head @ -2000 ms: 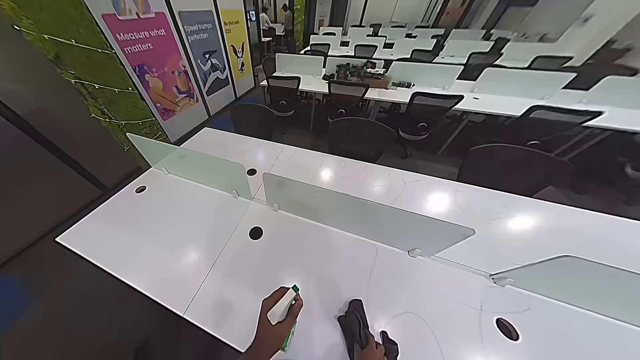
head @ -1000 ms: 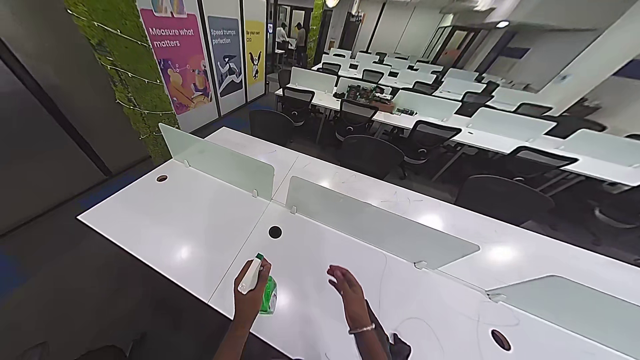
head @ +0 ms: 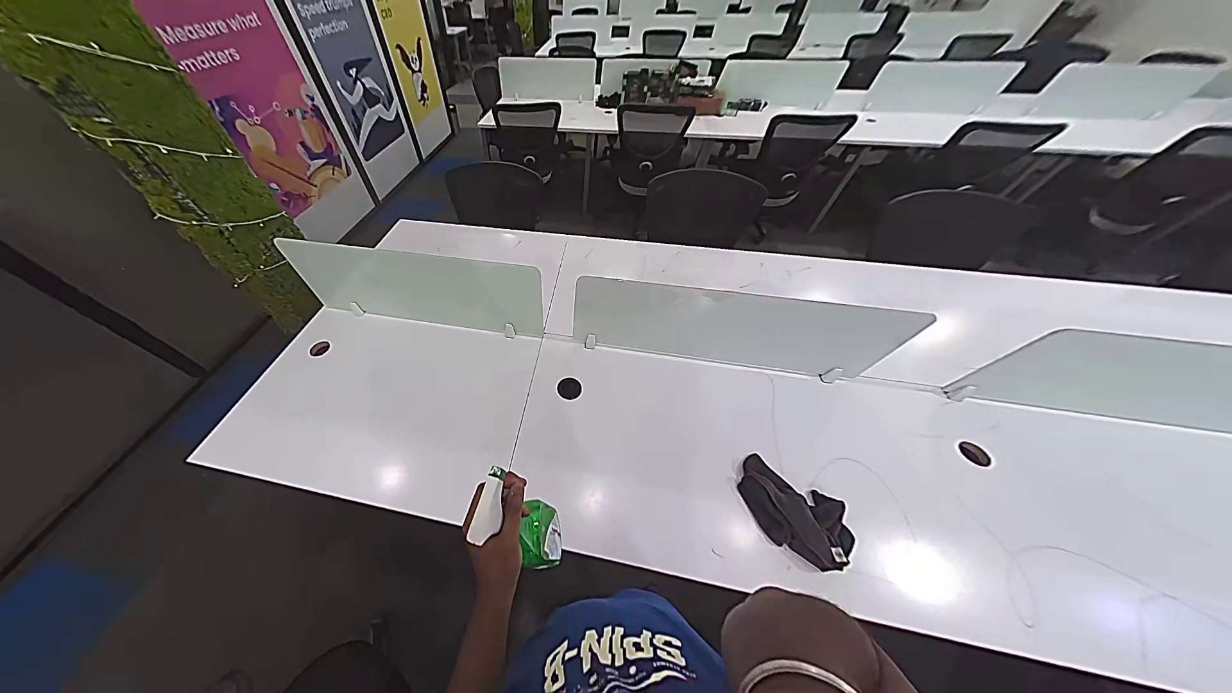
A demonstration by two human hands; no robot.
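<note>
My left hand (head: 498, 525) is wrapped around the neck of a spray bottle with a white trigger head (head: 488, 507) and a green body (head: 541, 535), held at the near edge of the white desk (head: 664, 452). A crumpled dark grey cloth (head: 795, 515) lies on the desk to the right, touched by neither hand. My right hand (head: 794, 626) is close to the camera at the bottom, below the cloth, with a bracelet at the wrist. Its fingers cannot be made out.
Frosted divider panels (head: 751, 322) run along the middle of the desk, held by small clips. Round cable holes (head: 569, 388) pierce the top. Black mesh chairs (head: 705, 204) line the far side. A green plant wall (head: 164, 144) and posters stand at the left.
My right hand was at the dark cloth two seconds ago, then raised with fingers spread; it is now back near my body. The cloth is left on the desk. My left hand still holds the bottle.
</note>
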